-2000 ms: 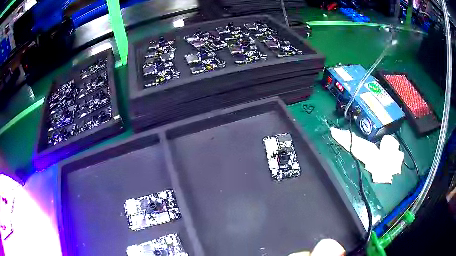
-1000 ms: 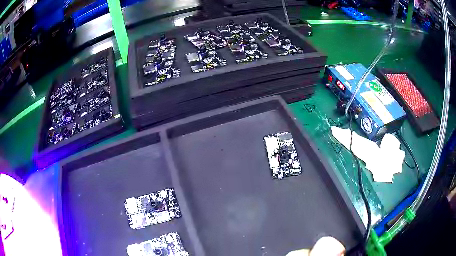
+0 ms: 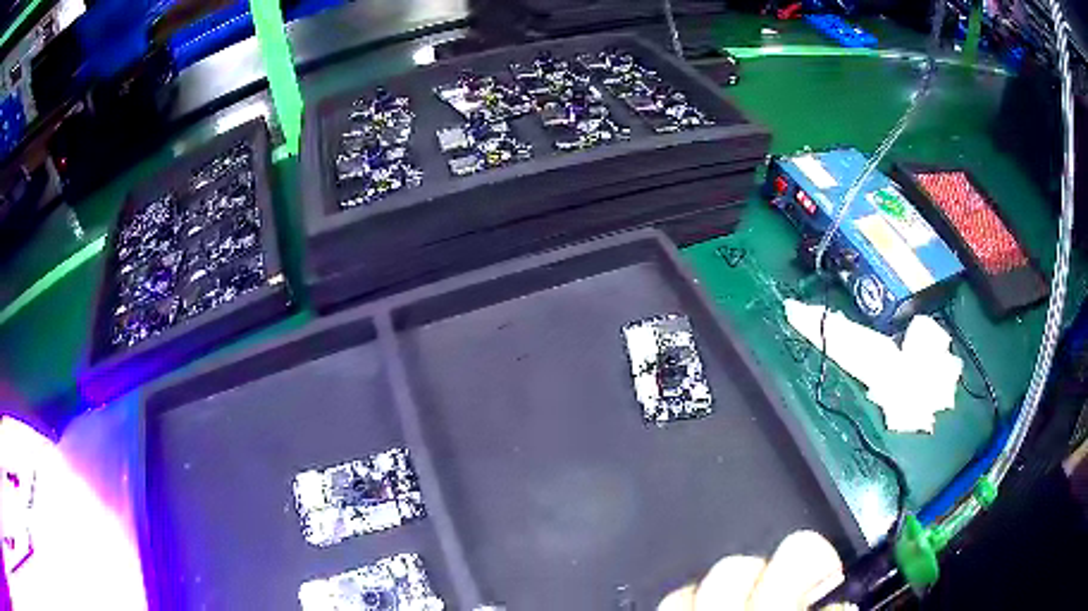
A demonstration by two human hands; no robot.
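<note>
The two-bay black foam tray lies nearest. One circuit board lies in its right bay. Two boards lie in the left bay, one whole and one cut off by the lower edge. My right hand shows only as pale, curled fingertips at the bottom edge, over the right bay's front part. A dark, rod-like thing is just right of the fingertips; whether they grip it cannot be told. My left hand is out of the picture.
Stacked foam trays with rows of boards stand behind. A smaller filled tray is at left, beside a glaring white-violet light. At right are a blue box, a red-speckled parts box, crumpled white wipes, a black cable and a clear hose.
More of my right fingertips shows, slightly higher and further left. The black cable beside the tray has shifted and bent. The dark thing now shows beside the fingers. The boards keep their places in the trays.
</note>
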